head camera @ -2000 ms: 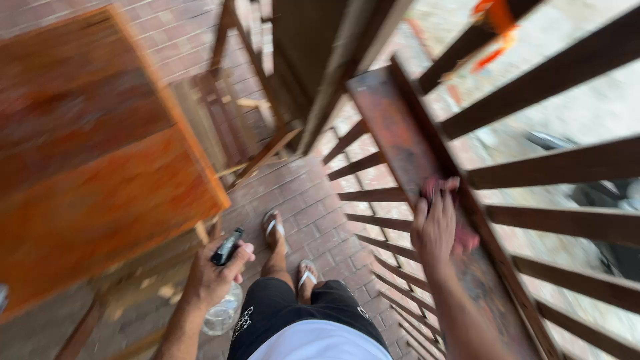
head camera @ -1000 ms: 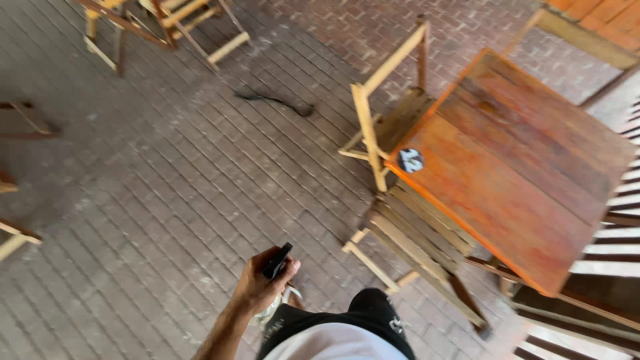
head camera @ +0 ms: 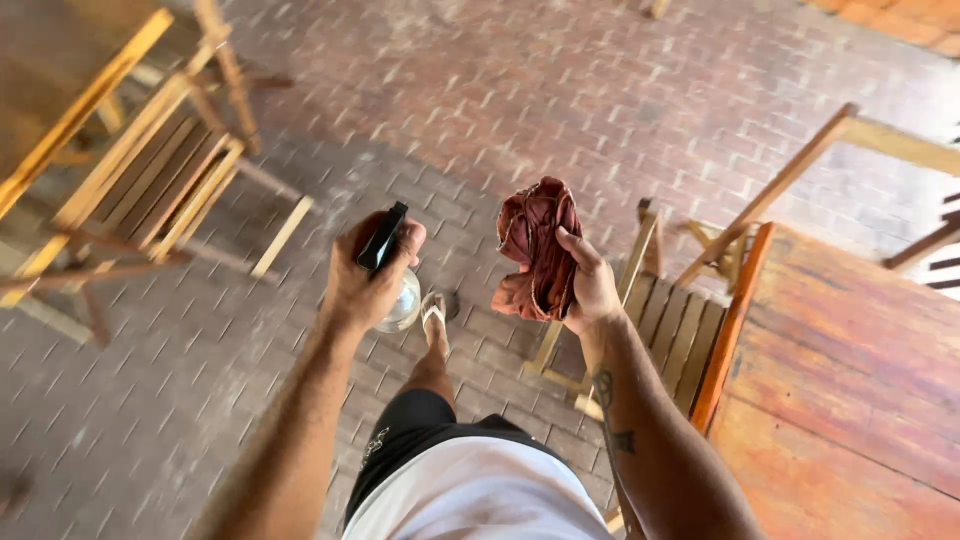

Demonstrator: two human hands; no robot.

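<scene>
My left hand [head camera: 367, 274] grips the neck of a clear spray bottle [head camera: 401, 304] with a black spray head [head camera: 382, 238]; its body shows below my fist. A crumpled reddish-brown cloth [head camera: 541, 251] is in my right hand [head camera: 592, 289], with the thumb on its near side and the fingers mostly hidden behind it. Both hands are out in front of my body, apart from each other, above the brick floor.
An orange-brown wooden table [head camera: 840, 375] stands at the right, with a slatted folding chair [head camera: 675, 330] beside its edge. Another wooden folding chair [head camera: 161, 172] is at the left. The floor is brick paving [head camera: 450, 97]. Part of another orange surface shows at the top right.
Two seconds ago my right hand pressed the cloth on a dark wooden ledge by the railing; now it holds the cloth up in front of me. The view has swung far away from the railing.
</scene>
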